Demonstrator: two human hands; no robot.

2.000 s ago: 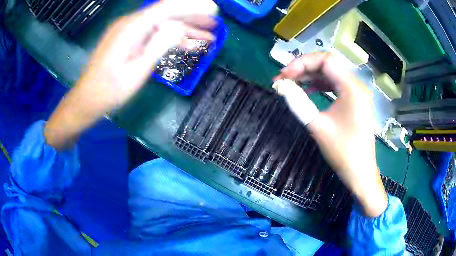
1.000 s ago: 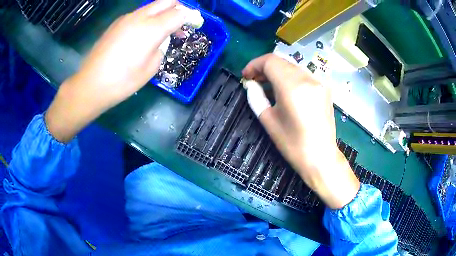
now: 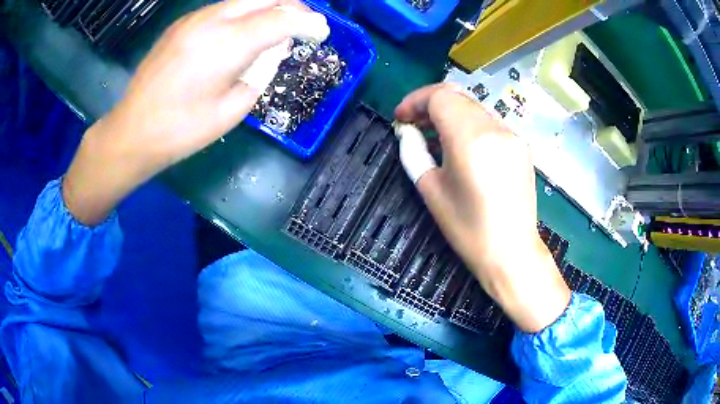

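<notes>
Black plastic housings stand in tight rows on the green bench. A small blue bin behind their left end holds mixed shiny small metal parts. My left hand is over the left part of the bin, its covered thumb and fingertips near the parts; whether it holds a part cannot be told. My right hand is over the back edge of the housings, covered thumb and index fingertip together at a tiny pale part, and it hides the housings beneath.
The cream fixture nest with a dark block stands on a silver-white plate at the right back. Yellow light curtain bars flank it. More blue trays lie at the back and right edge. More black pieces lie at upper left.
My right hand has moved left and inward from beside the press plate to the back of the housings. My left hand has lowered onto the small bin. In the last second both barely moved.
</notes>
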